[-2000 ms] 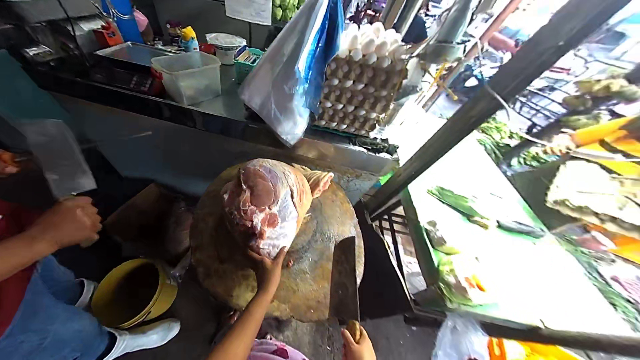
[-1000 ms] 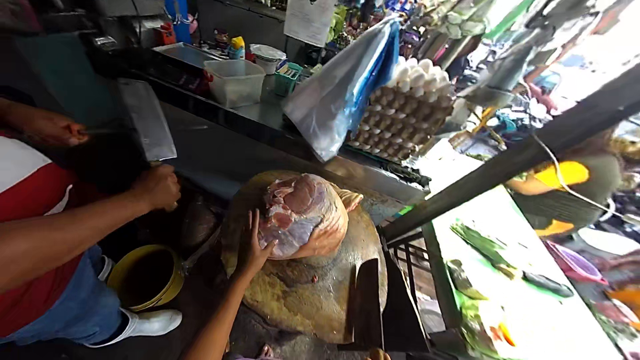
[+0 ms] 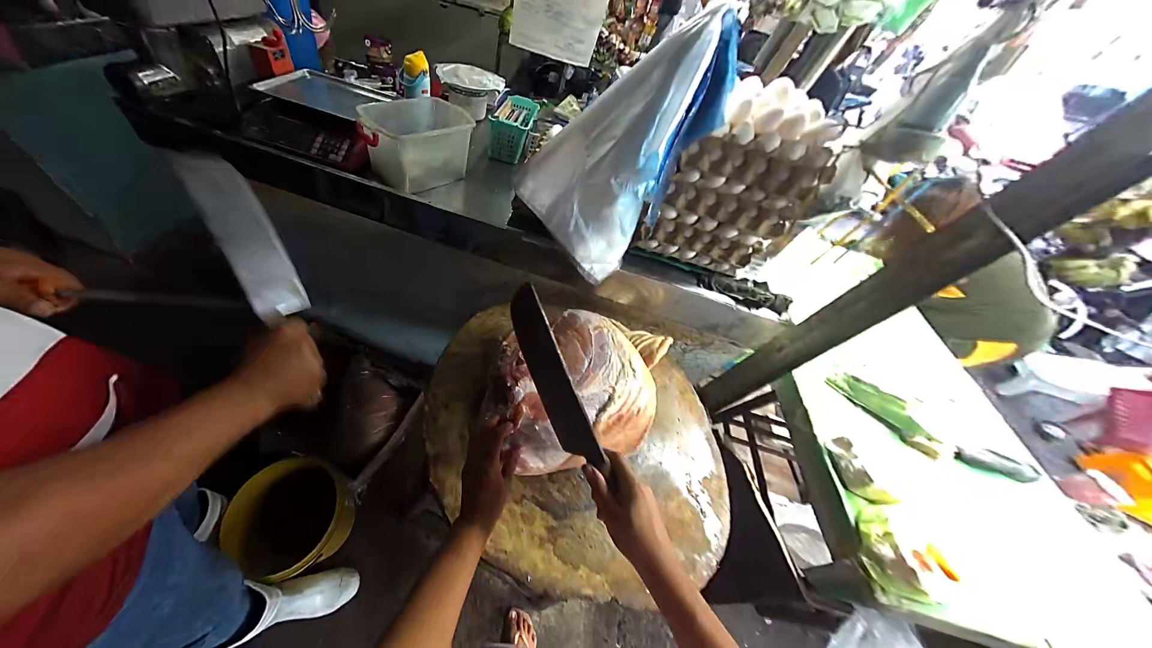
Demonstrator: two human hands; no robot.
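Note:
A large piece of raw meat with skin lies on a round wooden chopping block. My right hand grips the handle of a long, dark-bladed knife, whose blade is over the meat and points up and away. My left hand rests against the meat's near left side; its fingertips are partly hidden against the meat.
At left, a person holds a cleaver and a thin rod-like tool. A yellow bucket stands between that person and the block. Beyond are a counter, plastic bags and stacked egg trays. A slanted post rises at right beside a table of vegetables.
My right hand has brought the knife up from the block's right side to over the meat. My left hand stays at the meat. The other person's cleaver has moved.

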